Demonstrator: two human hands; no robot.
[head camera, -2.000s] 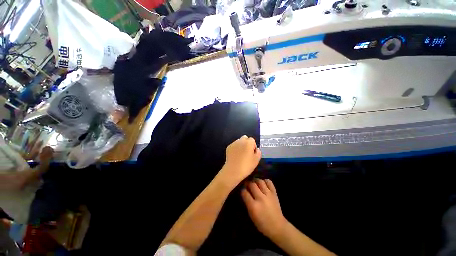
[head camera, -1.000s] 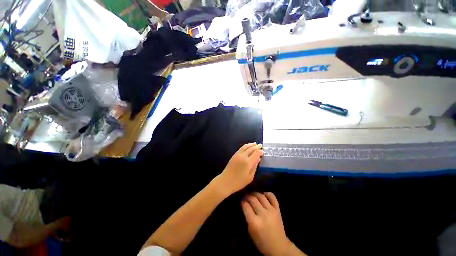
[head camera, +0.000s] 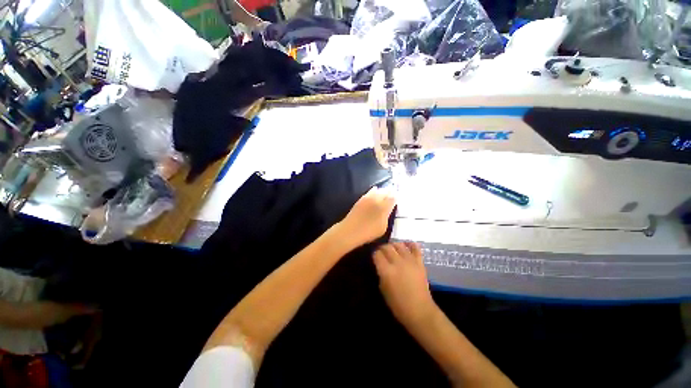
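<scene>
A black fabric panel (head camera: 295, 198) lies on the white sewing table and hangs down over its front edge. Its right edge runs up to the presser foot and needle (head camera: 394, 173) of the white JACK sewing machine (head camera: 462, 125). My left hand (head camera: 370, 217) lies on the panel's right edge just in front of the presser foot, with the edge under its fingers. My right hand (head camera: 403, 276) is lower, at the table's front edge, with its fingertips closed on the black fabric edge. The fingertips of both hands are partly hidden.
Dark snips or a pen (head camera: 498, 190) lie on the machine bed. More black cloth (head camera: 227, 98), a grey vented box (head camera: 98, 142) and a crumpled clear bag (head camera: 125, 208) are at left. A white lettered bag (head camera: 144, 45) is at upper left. Another person's arm (head camera: 38, 314) shows at lower left.
My left hand has moved up the fabric edge, nearer the presser foot. My right hand has moved up to the table edge. The machine sits lower in view.
</scene>
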